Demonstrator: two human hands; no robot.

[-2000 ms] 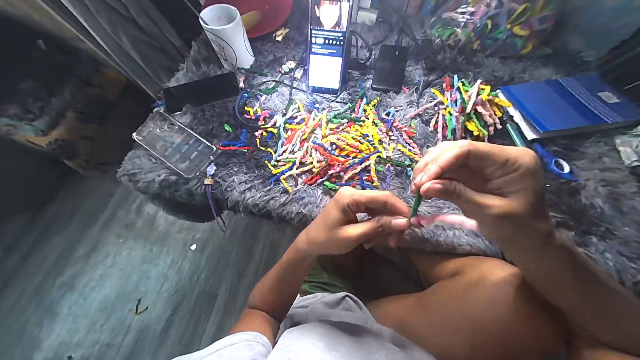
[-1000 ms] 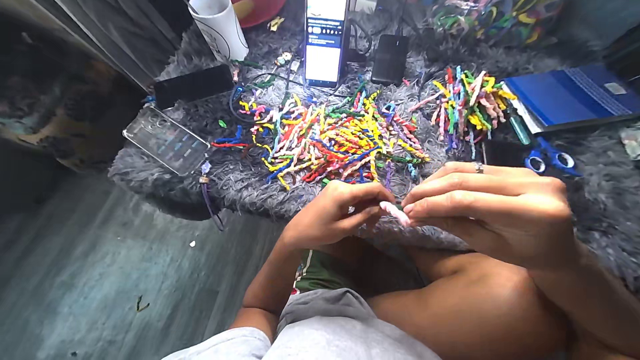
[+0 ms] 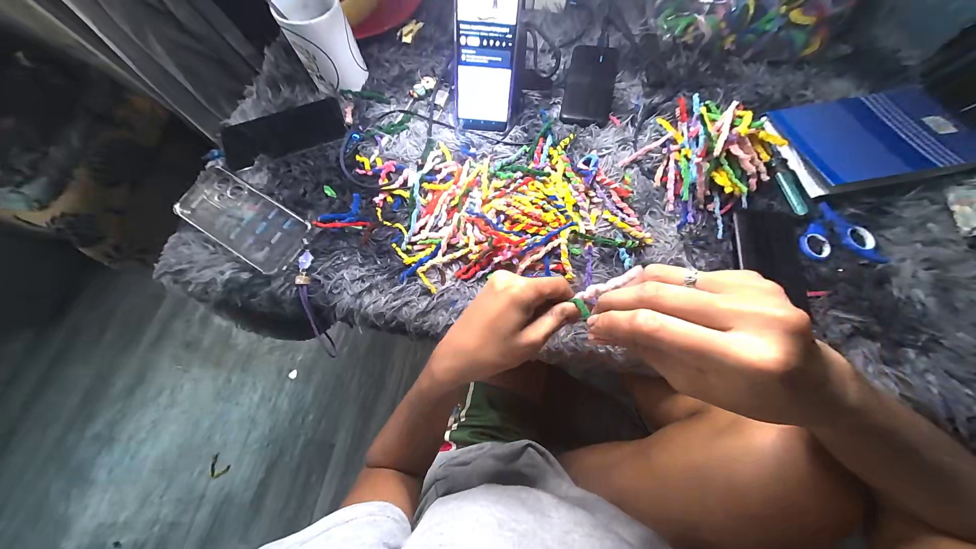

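Between my hands are a pale pink twisted strand and a short green piece. My left hand pinches them between thumb and index finger. My right hand, a ring on one finger, holds their other side with its fingertips. Just beyond my hands, a big pile of multicoloured twisted strands lies on a grey furry cover. A smaller bundle of such strands rests to its right.
A lit phone stands behind the pile. Blue-handled scissors, a blue notebook and a dark flat device lie on the right. A clear phone case, a black phone and a white cup are on the left.
The green piece stood upright between my fingertips two seconds ago; now it shows low across the end of the pink strand. My right hand has turned, with its back now more toward the view.
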